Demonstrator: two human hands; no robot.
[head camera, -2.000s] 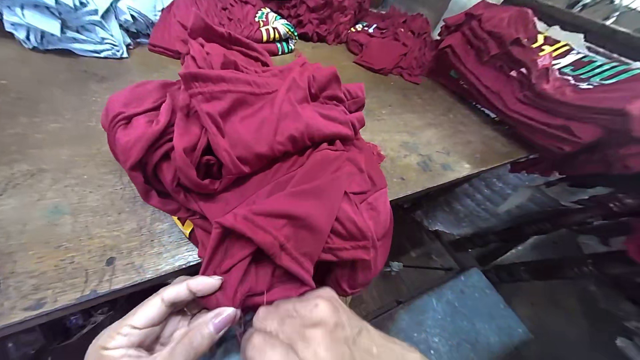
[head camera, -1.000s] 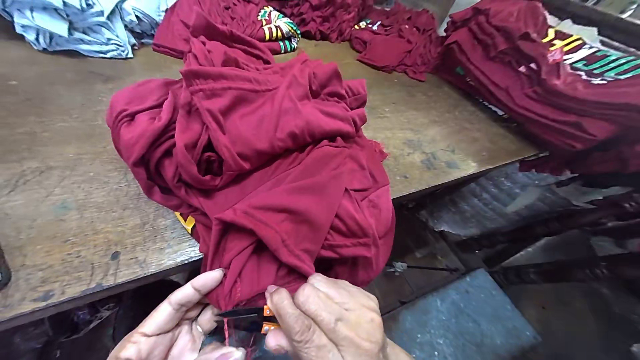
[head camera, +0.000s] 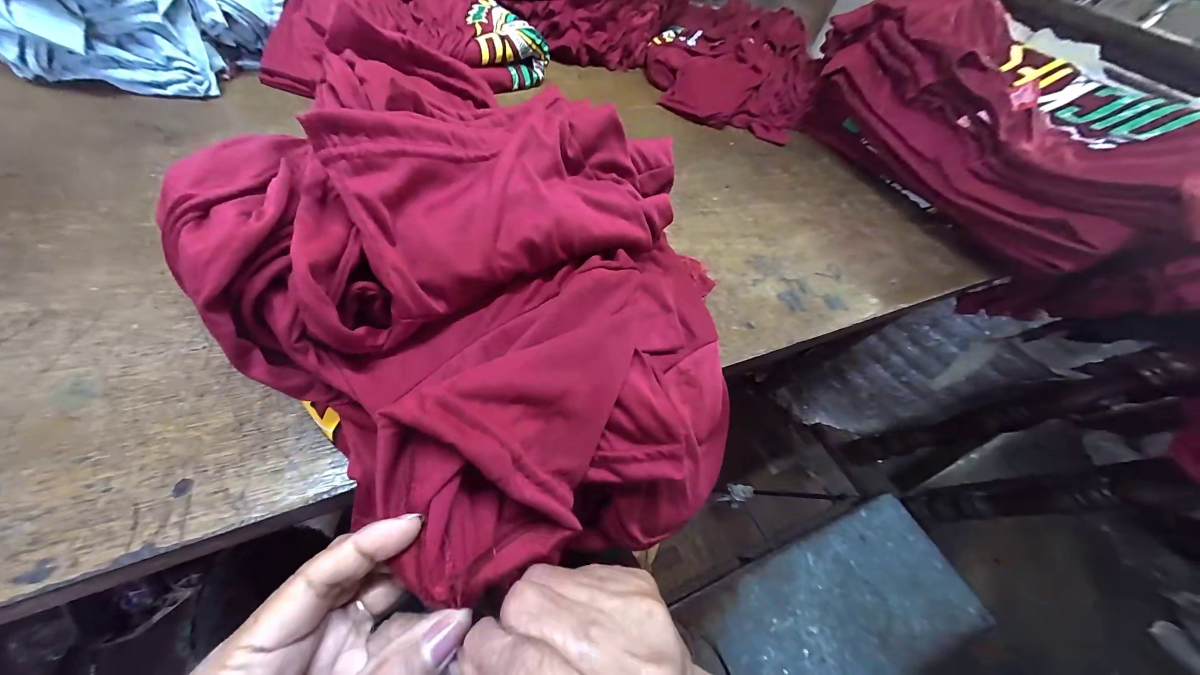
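A bunched maroon knit garment (head camera: 487, 375) lies over the front edge of the wooden table, its lower end hanging down to my hands. My left hand (head camera: 337, 609), with a ring on one finger, pinches the garment's lower edge between thumb and fingers. Right beside it, at the same edge, my right hand (head camera: 581, 623) is curled with its knuckles up. What its fingers hold is hidden beneath them. A bit of yellow print (head camera: 322, 418) shows under the garment's left side.
The wooden table (head camera: 84, 309) bears light blue cloth (head camera: 112, 47) at the back left, maroon garments with print (head camera: 403, 47) behind, a smaller maroon heap (head camera: 731, 70), and a maroon stack (head camera: 984, 141) at right. Below the edge are a grey-blue flat surface (head camera: 844, 591) and dark bars.
One second ago a small blade with orange parts showed at my right hand; it is now out of sight. My right hand has closed in beside my left at the cloth's edge.
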